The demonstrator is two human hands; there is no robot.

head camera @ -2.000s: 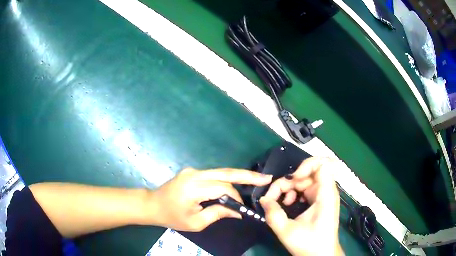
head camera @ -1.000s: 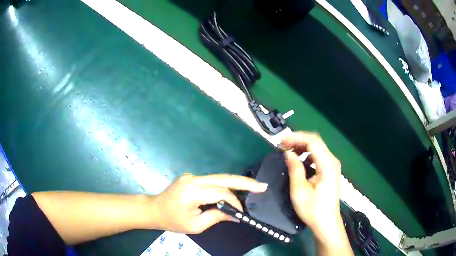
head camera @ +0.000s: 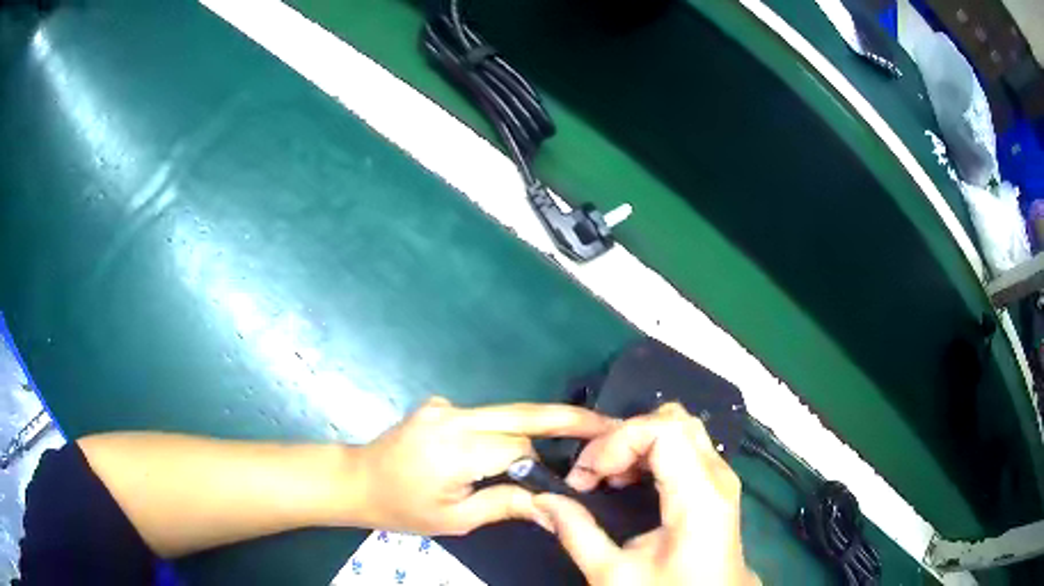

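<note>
A black electrical unit [head camera: 661, 383] with rounded corners lies on the bench beside the white edge strip, partly hidden by my hands. My left hand [head camera: 464, 464] holds a folded black pad sheet [head camera: 547, 476] between thumb and fingers, its index finger stretched toward the unit. My right hand [head camera: 658, 492] has its thumb and fingertips at the sheet's folded edge, close to my left fingers. Whether a pad is between the right fingertips cannot be seen. White backing paper with blue print [head camera: 401, 561] shows under my left hand.
A bundled black cord [head camera: 487, 86] with a plug [head camera: 578, 229] lies on the green conveyor belt, the plug over the white edge strip [head camera: 458, 189]. Another cord bundle [head camera: 839, 524] lies right of the unit. White wrapped material [head camera: 990, 218] is at the far right.
My right hand has moved from the unit's upper corner back to the pad sheet, covering the white dots. The corded plug on the belt has shifted up and left.
</note>
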